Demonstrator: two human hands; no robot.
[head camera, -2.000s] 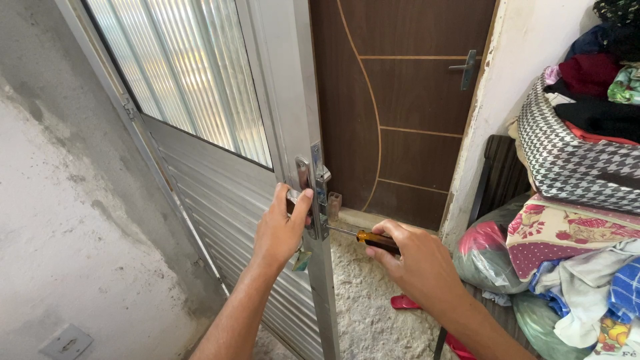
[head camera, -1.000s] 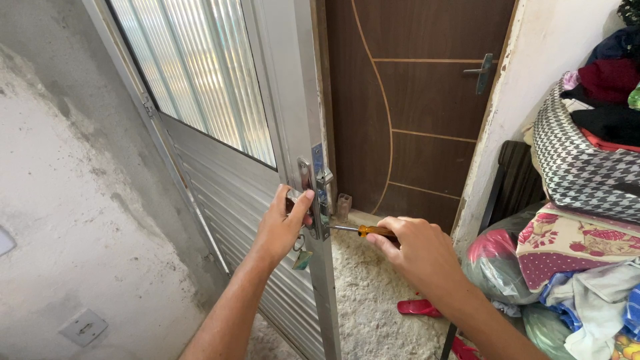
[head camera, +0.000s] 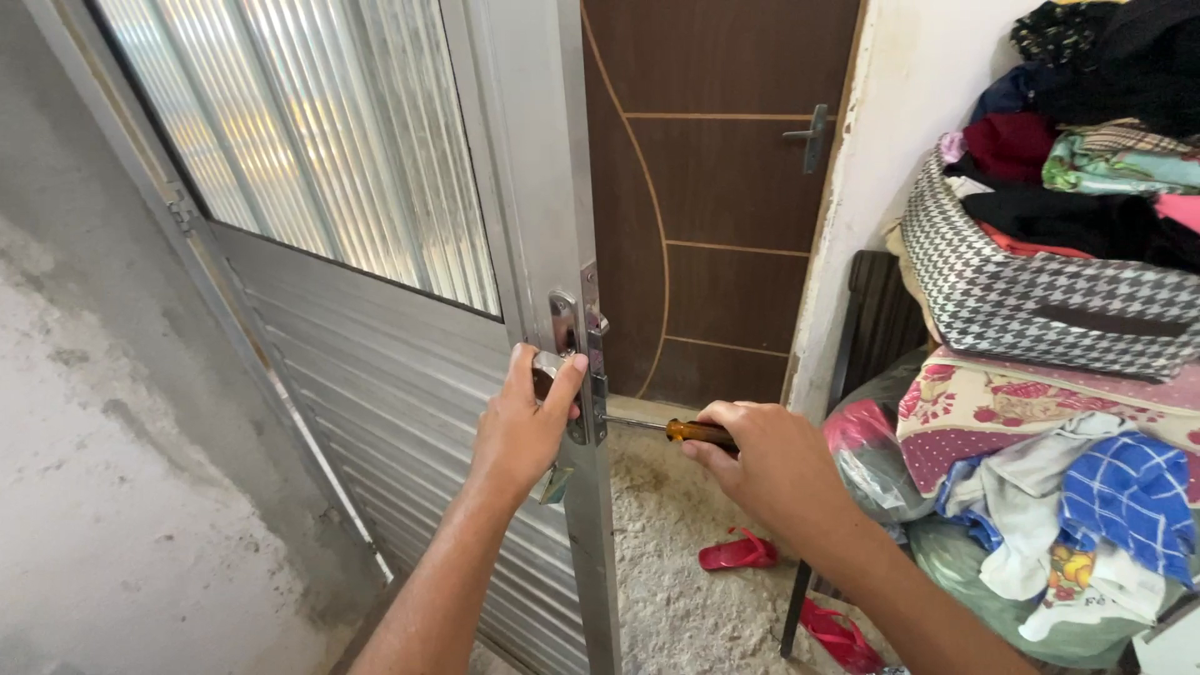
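My right hand (head camera: 759, 459) grips the amber handle of a screwdriver (head camera: 694, 431), whose shaft points left, its tip at the lower part of the mortise lock's faceplate (head camera: 600, 398) on the door edge. The thumb and fingers of my left hand (head camera: 530, 422) are closed around the metal door handle (head camera: 548, 366) on the face of the grey metal door (head camera: 544, 187). Above the fingers the handle's escutcheon plate (head camera: 562, 309) shows, and a latch bolt (head camera: 601, 324) juts from the edge. Something small and greenish (head camera: 553, 485) hangs below my left hand.
Behind stands a brown wooden door (head camera: 731, 187) with a lever handle (head camera: 812, 138). On the right, a houndstooth fabric bin (head camera: 994, 291) of clothes sits above bags and cloths. Red flip-flops (head camera: 739, 553) lie on the rough floor. A stained plaster wall (head camera: 112, 469) is at the left.
My right hand keeps the screwdriver at the lock's edge, and my left hand stays on the handle. The view has shifted slightly.
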